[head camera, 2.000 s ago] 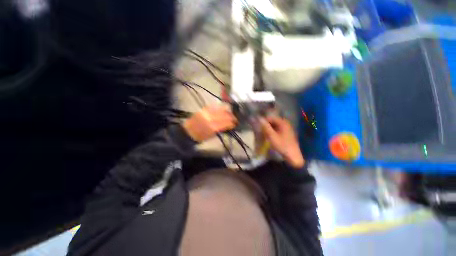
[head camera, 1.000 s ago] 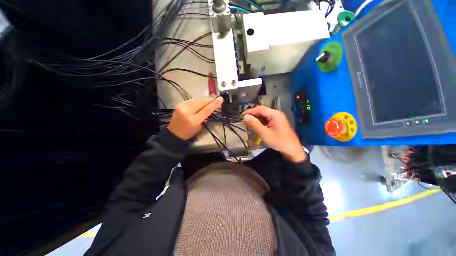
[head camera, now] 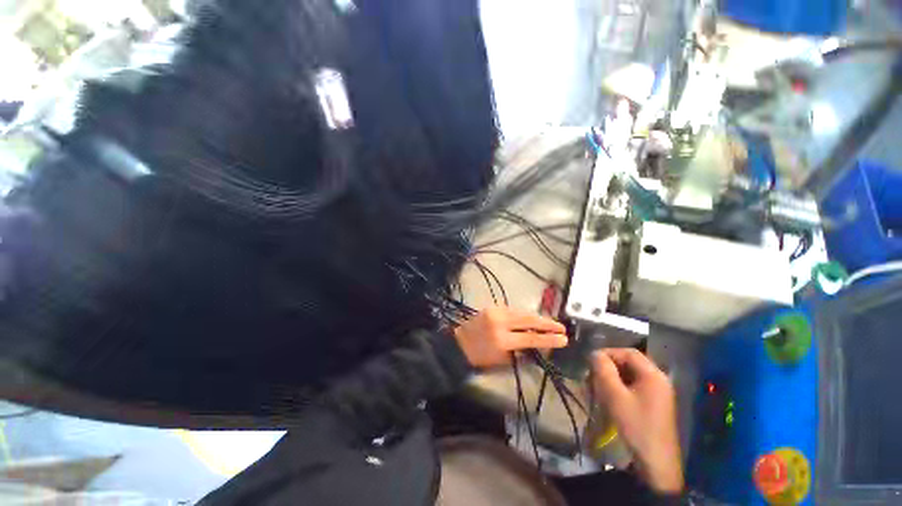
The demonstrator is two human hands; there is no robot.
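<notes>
My left hand (head camera: 504, 336) is at the near end of the machine's white bracket arm (head camera: 596, 267), fingers together and pointing right. Thin black cables (head camera: 542, 380) run under it and hang towards me; its fingertips are at the dark work head, and the cable end is hidden. My right hand (head camera: 638, 400) is just right of the work head, thumb and forefinger curled close together. Whether it pinches a cable end is too blurred to tell. A yellow-handled tool (head camera: 605, 435) shows partly beside my right hand.
A large black cable bundle (head camera: 247, 227) with pale ties fills the left. A red piece (head camera: 550, 298) lies left of the arm. A white machine cover (head camera: 707, 275) stands behind right. The blue control box (head camera: 742, 371) has a red emergency stop (head camera: 774, 474), a green-disc switch (head camera: 786, 338) and a touchscreen (head camera: 865, 385).
The view has swung left and up, so the machine and hands sit lower right and more of the bundle shows. Both hands remain around the work head.
</notes>
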